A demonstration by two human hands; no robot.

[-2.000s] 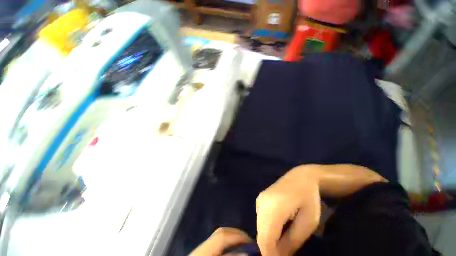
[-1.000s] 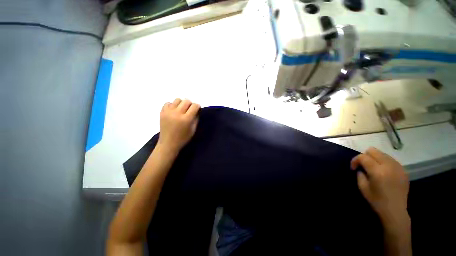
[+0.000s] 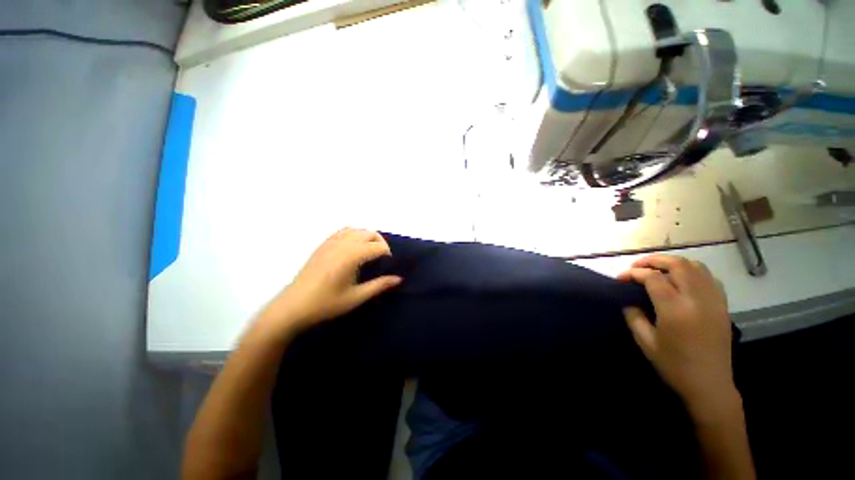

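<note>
A dark navy fabric panel (image 3: 497,319) spans between my hands and hangs over the table's front edge onto my lap. My left hand (image 3: 342,277) holds its upper left edge between thumb and fingers. My right hand (image 3: 680,314) pinches its upper right edge. The top edge of the fabric lies on the table in front of the sewing machine head (image 3: 609,103). The presser foot area (image 3: 626,204) is beyond the fabric and does not touch it.
Metal thread snips (image 3: 743,232) lie on the machine bed at the right, beside a small brown square (image 3: 757,209). Blue tape (image 3: 173,187) is on the left table edge, along a grey wall (image 3: 75,234). A dark object (image 3: 253,7) sits at the back left.
The view has swung from the machine's side to its front. Since the last earlier frame, my left hand has moved down and slightly right, and my right hand slightly left; the fabric edge sits lower.
</note>
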